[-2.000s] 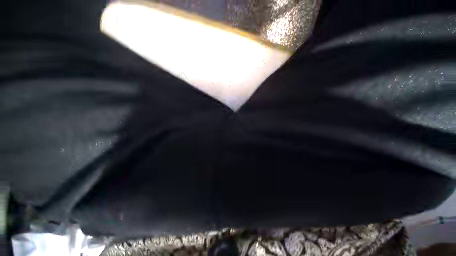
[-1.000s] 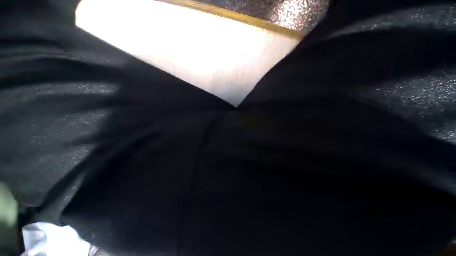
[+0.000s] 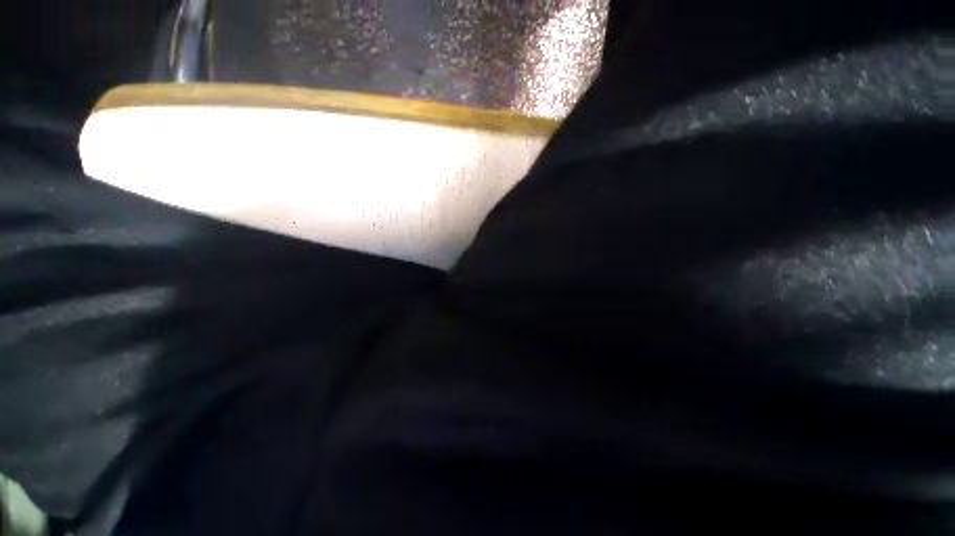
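Neither of my hands is in view. Nearest in front of me are my legs in dark trousers [image 3: 586, 398], which fill most of the picture. Between the thighs shows a bright white surface with a yellow-brown edge [image 3: 304, 173], probably part of the seat. The trousers hide its lower part. No held thing shows.
Beyond the seat edge lies a dark speckled floor [image 3: 356, 42], brightly lit towards the right. A thin metallic upright [image 3: 191, 40] stands at the top left. A small pale green thing [image 3: 19, 511], not clear, shows at the bottom left edge.
The view has shifted and turned, so the white surface lies further left and flatter. The patterned top and the white thing at the bottom left have left the picture. The metallic upright has appeared.
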